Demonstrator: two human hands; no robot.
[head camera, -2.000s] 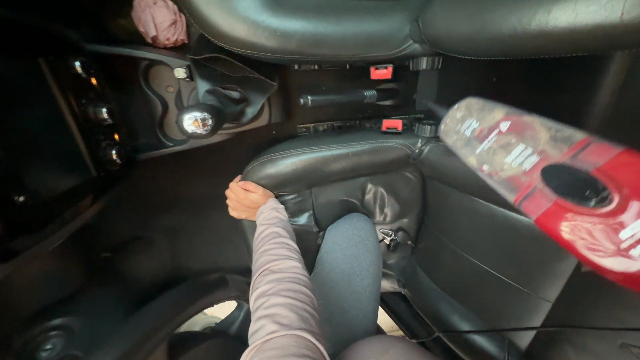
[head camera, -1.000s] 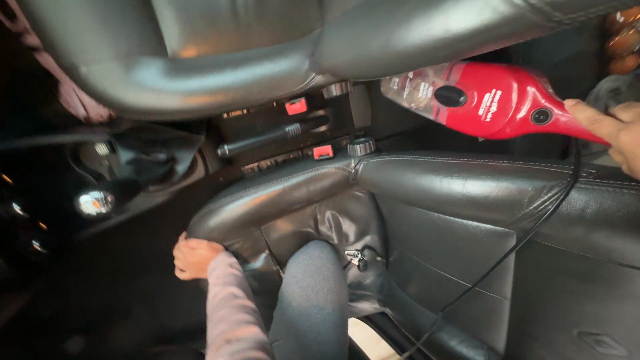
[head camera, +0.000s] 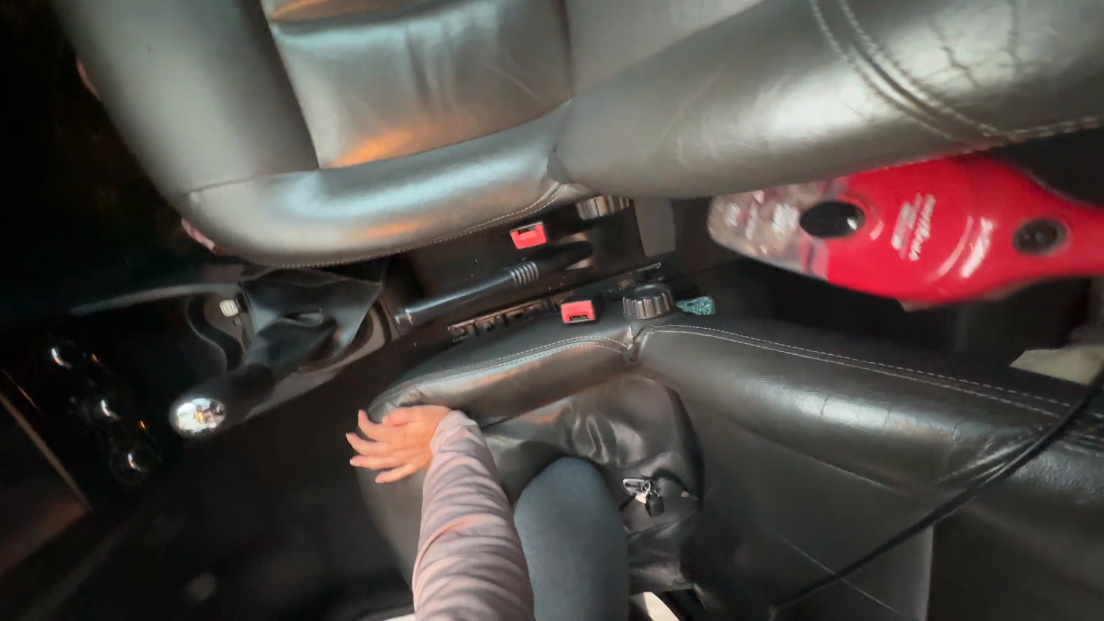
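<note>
My left hand (head camera: 397, 444) rests with spread fingers on the front edge of a black leather car seat (head camera: 535, 371), holding nothing. A red handheld vacuum cleaner (head camera: 940, 233) with a clear dust cup reaches in from the right, its nose pointing left in the gap between the two seat backs. Its handle runs out at the right edge, and my right hand is out of view. A black power cord (head camera: 940, 513) runs across the lower right. Beside my left forearm, my knee (head camera: 573, 535) is on the seat by a black bag (head camera: 655, 431) with a metal zip pull.
Between the seats are a handbrake lever (head camera: 483, 293), a red buckle (head camera: 528, 235), a second red buckle (head camera: 578, 311) and a ribbed seat knob (head camera: 647, 302). The gear lever (head camera: 198, 414) stands at left. Another leather seat (head camera: 414, 155) spans the top.
The vacuum has moved from over the near seat back into the gap between seats. My right hand, seen on its handle one second ago, has left view. My left fingers have spread.
</note>
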